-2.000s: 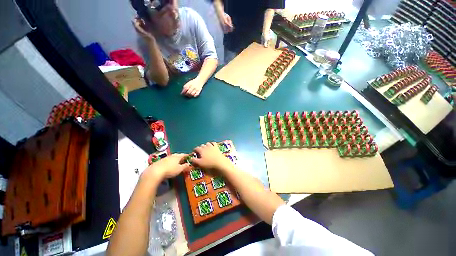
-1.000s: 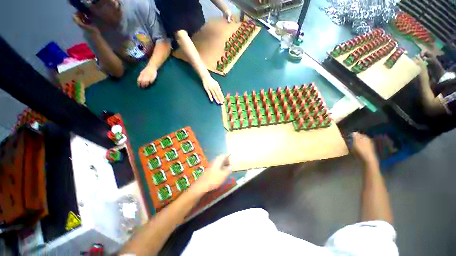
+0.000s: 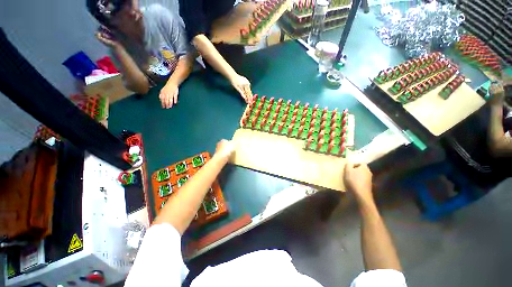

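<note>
A tan cardboard sheet lies at the centre, tilted slightly, with rows of green-and-red assemblies on its far part. My left hand grips its left edge. My right hand grips its near right corner. The fingers under the sheet are hidden. Another person's hand touches the sheet's far left corner. The orange-brown fixture lies on the green mat at the left, with green squares in its pockets. My left forearm covers part of it.
The machine's white base and a black post stand at the left. A seated person and a standing person are opposite. Another filled cardboard lies at the right. A blue stool stands below. A reddish-brown strip lies at the bench edge.
My hands have left the fixture and taken hold of the cardboard sheet, which has turned and shifted slightly left. The other person's hand has moved to its far corner; a second sheet opposite is lifted.
</note>
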